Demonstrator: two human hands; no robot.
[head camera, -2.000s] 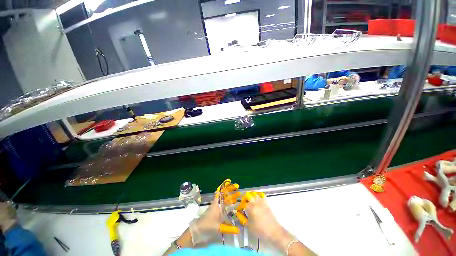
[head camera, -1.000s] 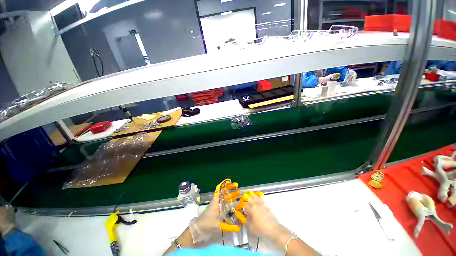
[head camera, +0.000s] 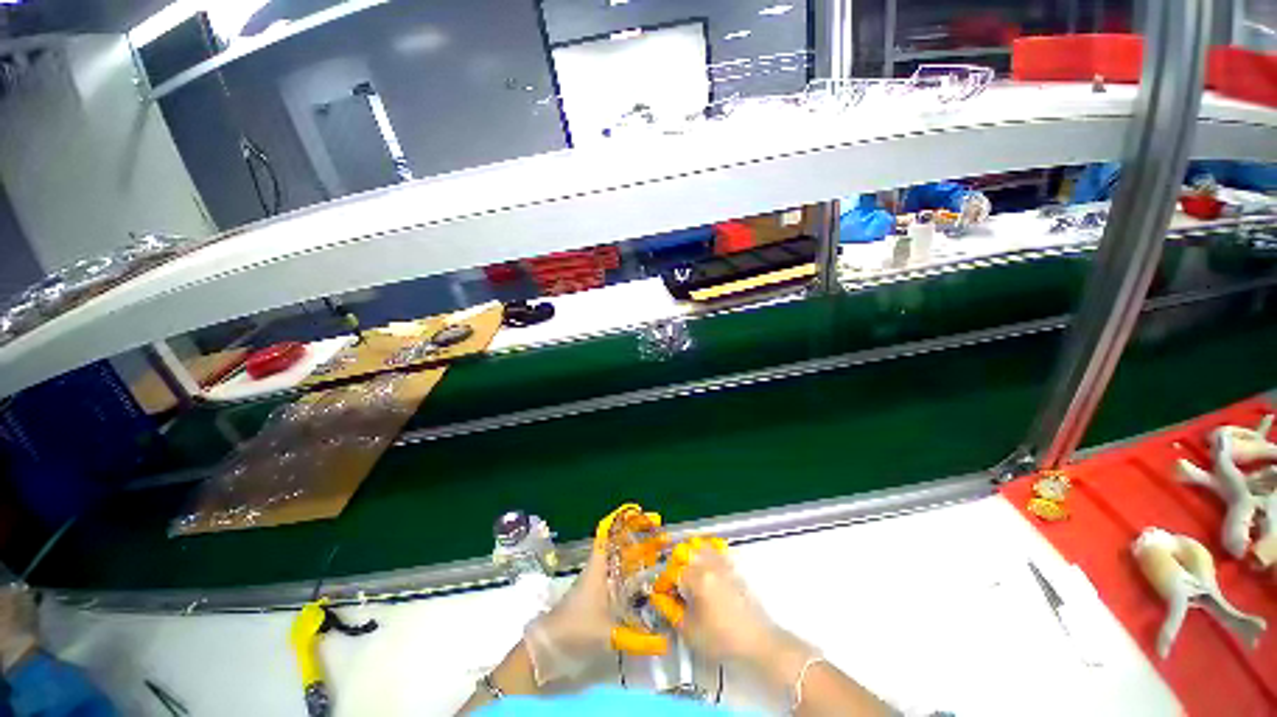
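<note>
My left hand (head camera: 591, 605) and my right hand (head camera: 714, 602) are close together over the white bench at the bottom centre, with orange-yellow finger cots on the fingertips. Between them they hold a clear plastic housing (head camera: 646, 588). Small silvery and dark parts show through it. My left fingers wrap its left side; my right fingers press on its upper right side. The fingers hide much of the housing.
A clear bottle (head camera: 522, 545) stands at the bench edge. A yellow air gun (head camera: 310, 658) lies left, tweezers (head camera: 1049, 594) right. A red tray (head camera: 1120, 560) holds white branched parts (head camera: 1185, 586). A green belt (head camera: 784, 434) runs behind. Another person's sleeve (head camera: 59, 686) shows far left.
The view has shifted slightly. Both hands stay on the housing at the same place, with only small finger movements.
</note>
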